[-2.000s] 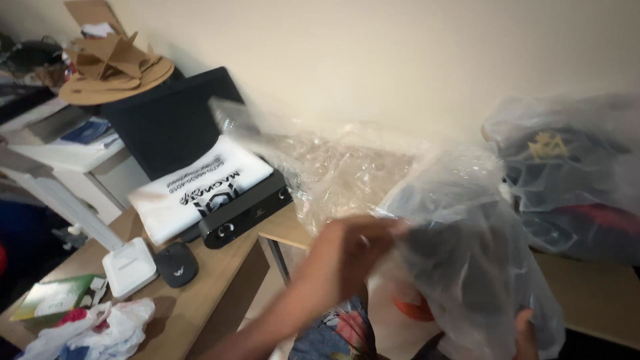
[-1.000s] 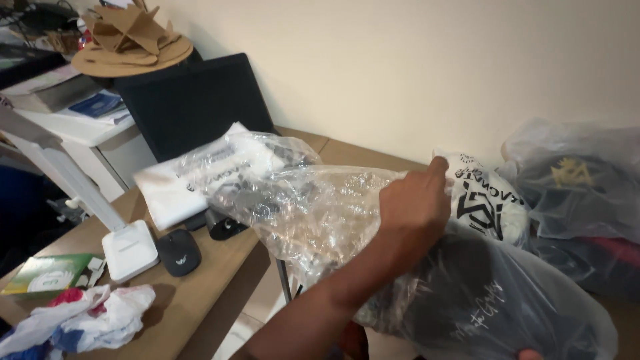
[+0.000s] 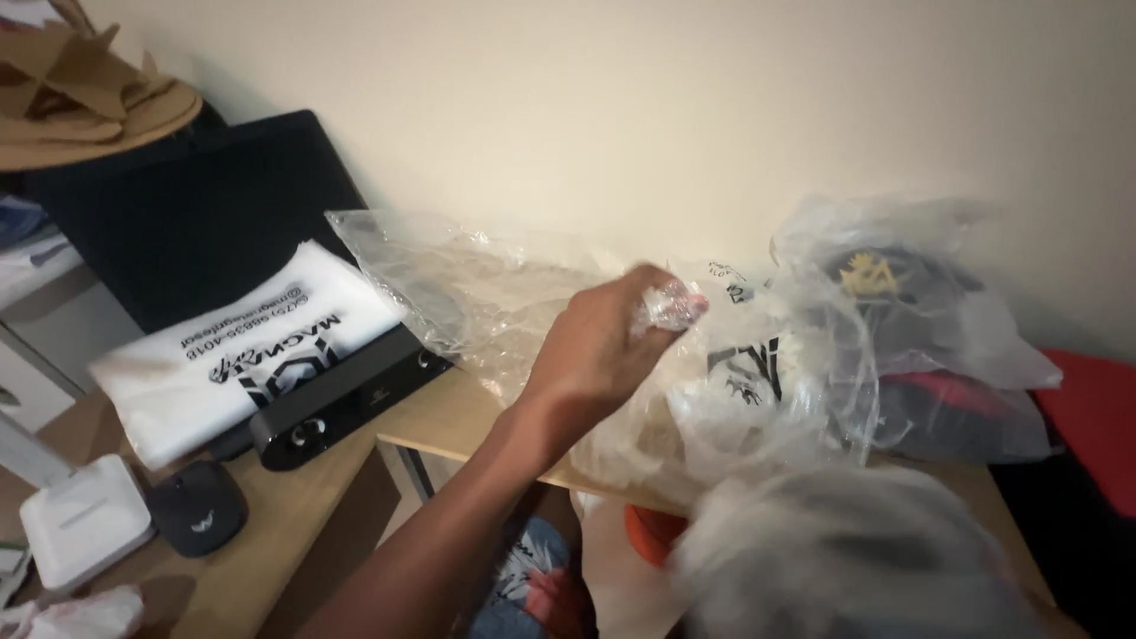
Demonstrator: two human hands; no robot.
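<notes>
My left hand (image 3: 621,342) is closed on the bunched edge of a large clear plastic bag (image 3: 479,293) above the desk. To its right lies a white printed plastic bag (image 3: 737,373), seen through clear film. A blurred, translucent plastic bag with something dark inside (image 3: 834,550) is at the lower right. My right hand is not distinctly visible; that blurred bag may hide it. Farther right, clear bags hold a dark item with a gold emblem (image 3: 870,273) and dark and red items (image 3: 941,408).
A black monitor (image 3: 204,204), a folded white printed bag (image 3: 248,355), a black speaker bar (image 3: 355,399), a black mouse (image 3: 197,508) and a white lamp base (image 3: 87,522) stand at the left. Cardboard pieces (image 3: 62,80) lie behind. A red surface (image 3: 1096,426) is at the far right.
The dark-filled translucent bag has moved down, away from my left hand, since one second ago. My left hand holds bunched clear plastic. The view has shifted.
</notes>
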